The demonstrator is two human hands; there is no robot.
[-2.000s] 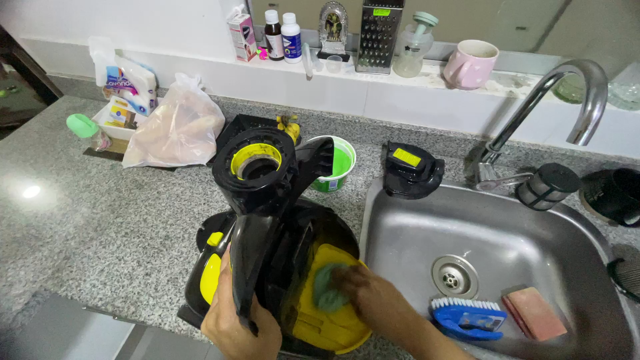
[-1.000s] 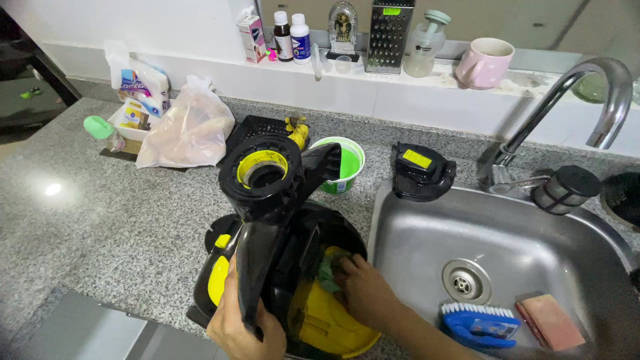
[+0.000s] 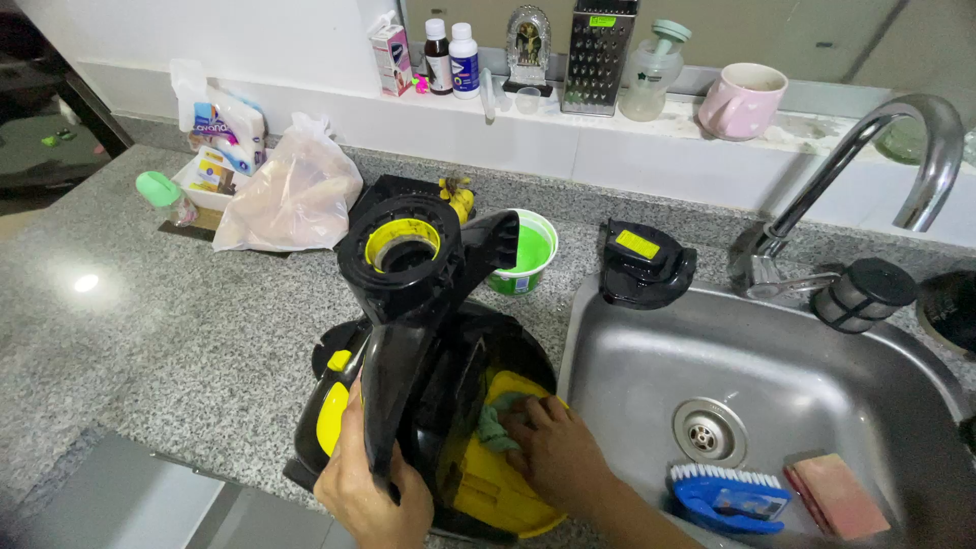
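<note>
A black and yellow appliance body (image 3: 435, 396), probably part of a vacuum cleaner, lies on the granite counter beside the sink. My left hand (image 3: 374, 480) grips its black curved handle (image 3: 389, 381) at the lower end. Above the handle rises a round black collar with a yellow ring (image 3: 402, 232). With my right hand (image 3: 557, 450) I press a green cloth (image 3: 496, 423) onto the yellow panel (image 3: 499, 496); the fingers partly cover the cloth. A black part with a yellow label (image 3: 648, 263) rests at the sink's back left corner.
Right of the appliance is a steel sink (image 3: 640, 343) holding a blue scrub brush (image 3: 728, 496) and a sponge (image 3: 839, 496), under a faucet (image 3: 862, 145). A mesh filter (image 3: 864, 293) sits on its rim. Behind are a green-and-white tub (image 3: 545, 236) and a plastic bag (image 3: 293, 191).
My right hand and the cloth have shifted on the yellow panel. My left hand keeps its hold on the black handle.
</note>
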